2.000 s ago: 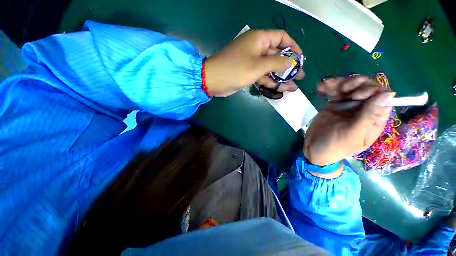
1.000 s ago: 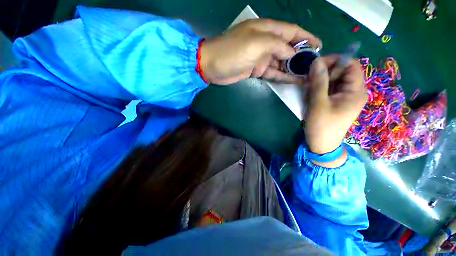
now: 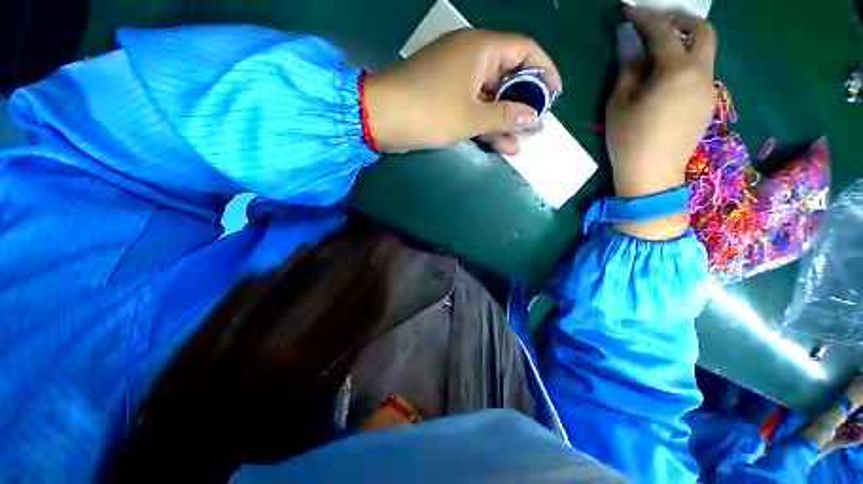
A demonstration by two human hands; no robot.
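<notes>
A round unit [image 3: 524, 92] with a silver rim and a black face is held between the fingers and thumb of my left hand [image 3: 454, 90], black face up. My left hand is over a white strip [image 3: 560, 163] on the green mat. My right hand [image 3: 662, 99] is reached out near the top edge, away from the unit, with its fingers spread around the near end of a second white strip [image 3: 689, 6]. The fingertips are partly cut off or blurred, and I cannot tell whether they hold anything. No tweezers can be made out.
A tangled heap of coloured bands [image 3: 724, 203] lies right of my right wrist, beside a clear bag of bands [image 3: 793, 203]. An empty clear bag [image 3: 831, 279] is at the right. A small shiny piece [image 3: 854, 83] lies at the far right. Another person's hand [image 3: 837, 423] shows at the lower right.
The unit's inner side showed at first; its black face now shows. My right hand moved from beside the heap to the unit, then away towards the top edge. My left hand shifted slightly left.
</notes>
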